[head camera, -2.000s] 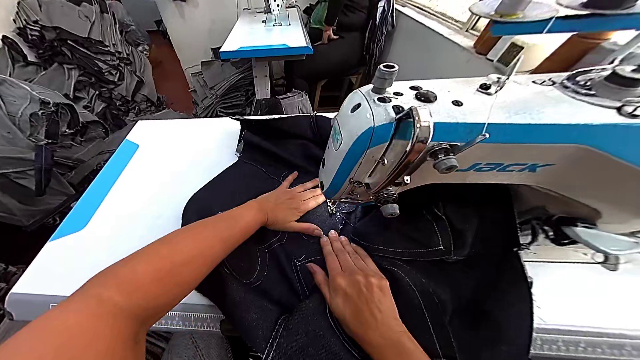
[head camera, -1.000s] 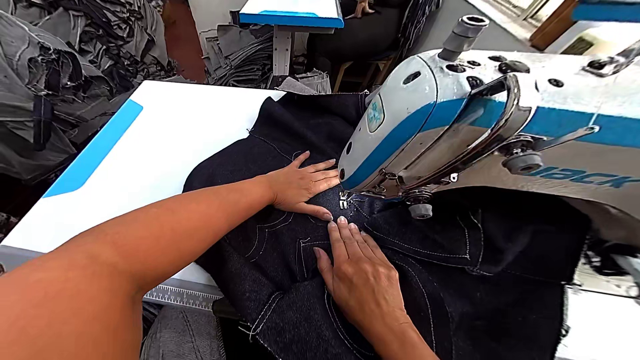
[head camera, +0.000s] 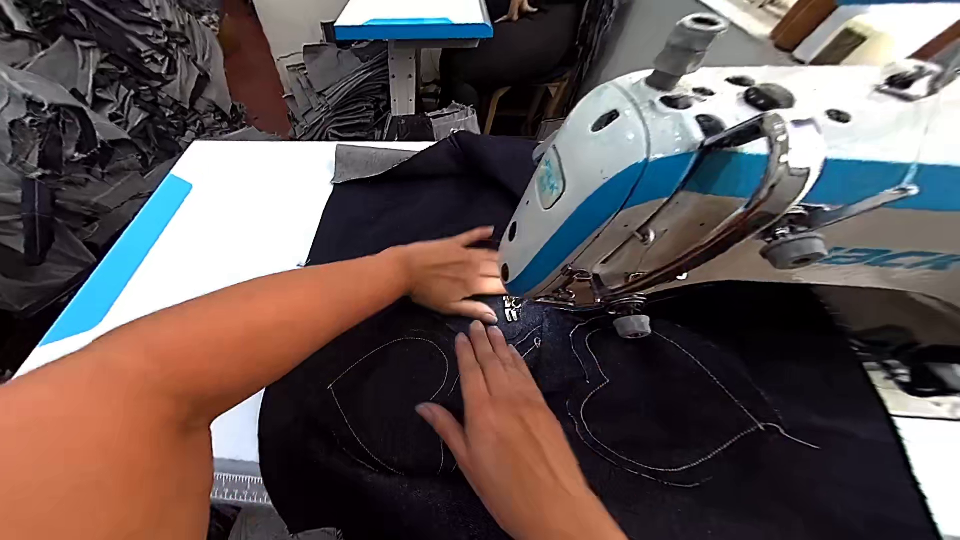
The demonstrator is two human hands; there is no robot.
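Observation:
Dark denim fabric with curved, pale stitch lines is spread under the head of a white and blue Jack sewing machine. My left hand lies on the denim just left of the machine head, palm down with thumb and fingers apart. Close below it, my right hand rests flat on the cloth, thumb spread, fingertips near my left thumb. The metal presser foot shows just right of my left thumb. The needle cannot be made out. Neither hand grips the cloth visibly.
The white table has a blue edge strip and a ruler along its front. Heaped grey and black garments lie at left, with stacked cut fabric behind. Another work table stands at the back, beside a seated person.
The denim has shifted and turned under the machine; a grey-backed flap now shows at its far edge, and stitched curves lie on both sides of my right hand. Both hands remain beside the presser foot.

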